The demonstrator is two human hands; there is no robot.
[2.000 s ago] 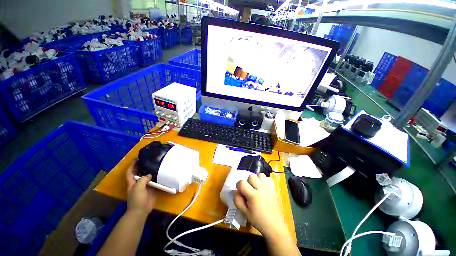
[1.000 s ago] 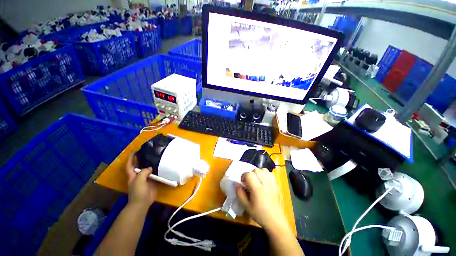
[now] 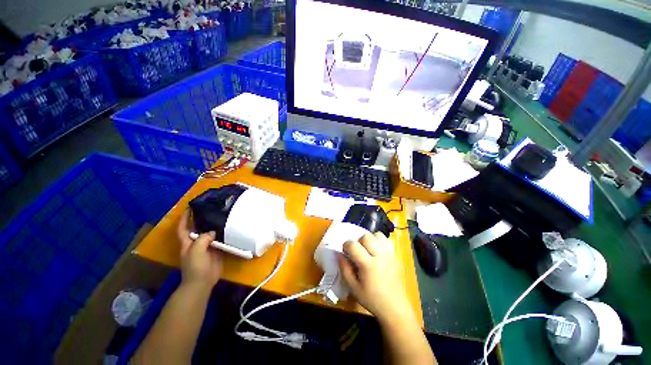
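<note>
A white PTZ dome camera with a black front (image 3: pixel 253 219) lies on its side on the orange tabletop (image 3: pixel 303 265). My left hand (image 3: pixel 200 258) holds it at its black end, by the slim white antenna. A second dome camera (image 3: pixel 330 249) lies to its right, black part towards the keyboard. My right hand (image 3: pixel 371 271) grips its right side; the fingertips are partly hidden behind the hand. White pigtail cables (image 3: pixel 265 291) run from both cameras over the table's front edge to small white connectors (image 3: pixel 293 339).
A monitor (image 3: pixel 385 71) with live video stands behind a black keyboard (image 3: pixel 321 175). A power supply (image 3: pixel 247 127) is at the left and a mouse (image 3: pixel 430 254) at the right. Blue crates (image 3: pixel 93 214) stand left. Two more cameras (image 3: pixel 577 269) lie on the green bench.
The monitor picture has changed. The whole view has tilted slightly downwards. Both hands stay on their cameras, and the right camera has turned slightly.
</note>
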